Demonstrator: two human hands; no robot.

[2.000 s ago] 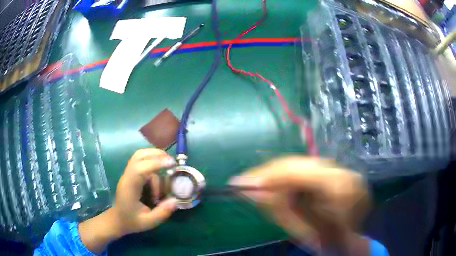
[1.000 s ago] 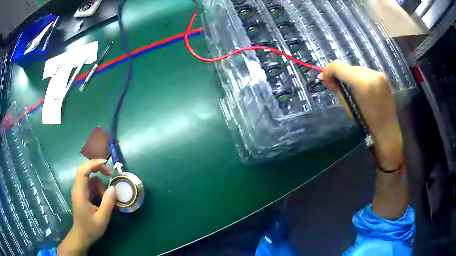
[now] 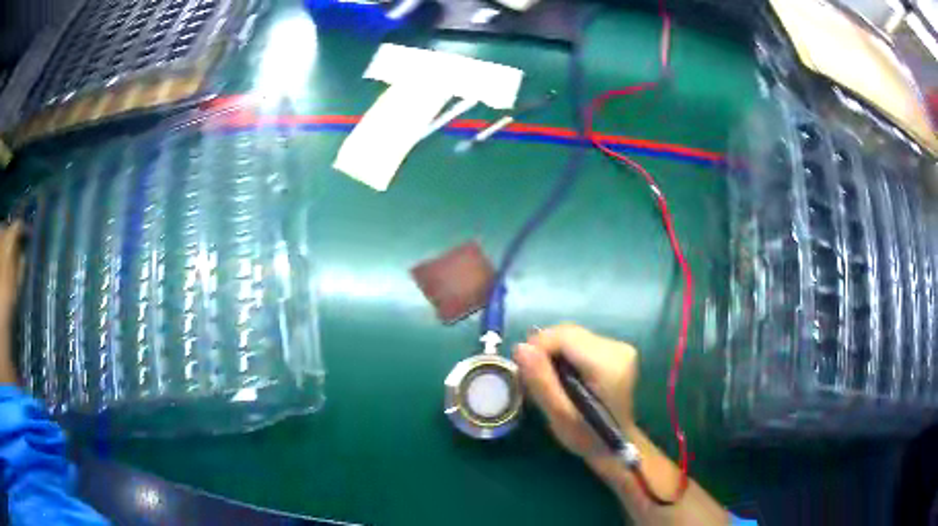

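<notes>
The round silver test fixture (image 3: 485, 397) lies on the green mat with its white centre uncovered, joined to the blue fixture cable (image 3: 494, 310). My right hand (image 3: 578, 396) is just right of it and holds the black test probe (image 3: 593, 412), whose rear end points down to the right. The thin red probe lead (image 3: 683, 298) runs from the probe up to the far edge. My left hand (image 3: 9, 298) is at the left edge of the picture beside the left clear trays, mostly cut off, so its fingers cannot be made out.
Clear trays (image 3: 195, 298) are at left and more clear trays (image 3: 854, 277) at right. A loaded parts tray (image 3: 123, 72) stands far left. A brown square (image 3: 455, 282), white paper strips (image 3: 396, 128) and a slim pen (image 3: 486, 134) lie beyond the fixture. A blue box (image 3: 360, 14) is at the far edge.
My left hand has left the fixture and moved to the far left. My right hand has come back with the probe from the right trays to beside the fixture. The view has turned left.
</notes>
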